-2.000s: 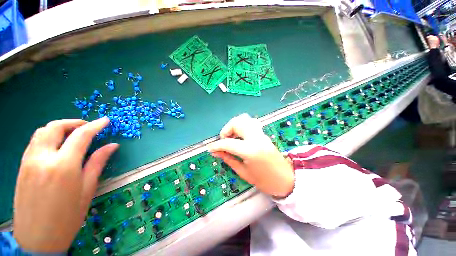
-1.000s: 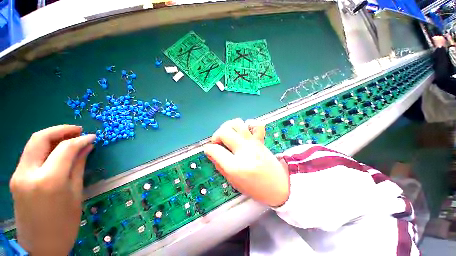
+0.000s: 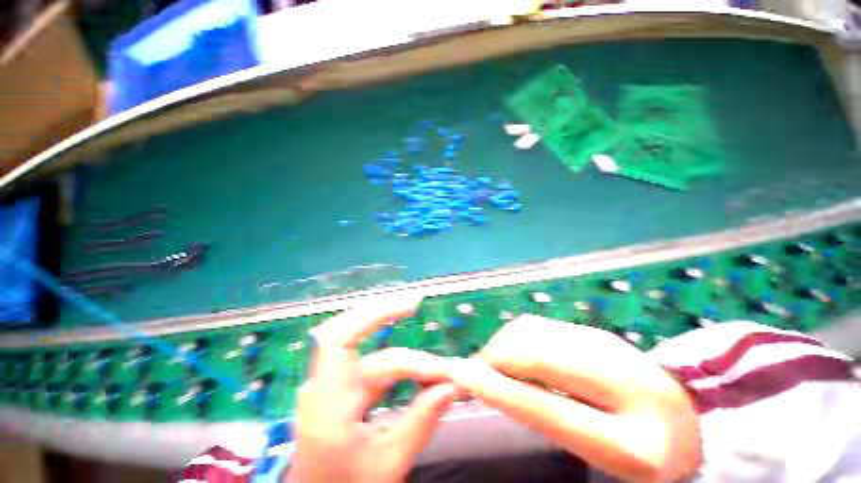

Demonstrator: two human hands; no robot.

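Observation:
The frame is blurred. My left hand [image 3: 363, 401] and my right hand [image 3: 590, 391] meet at the fingertips over the near green circuit board strip [image 3: 576, 307]. The fingers are bent inward; anything between them is too blurred to tell. The strip carries small white, black and blue parts, and my hands hide some of it. A loose pile of blue disc components [image 3: 434, 200] lies on the dark green bench behind my hands.
Loose green boards with dark marks [image 3: 651, 137] and white parts [image 3: 605, 164] lie back right. Thin dark component strips [image 3: 127, 267] lie left. A thin wire piece [image 3: 354, 275] lies by the pale rail [image 3: 283, 309]. A blue bin [image 3: 184, 47] and black tray [image 3: 49, 255] stand left. A blue cord [image 3: 123, 325] crosses the rail.
The view has turned left, bringing in the bin, tray and dark strips. My left hand has left the blue pile and come together with my right hand over the boards.

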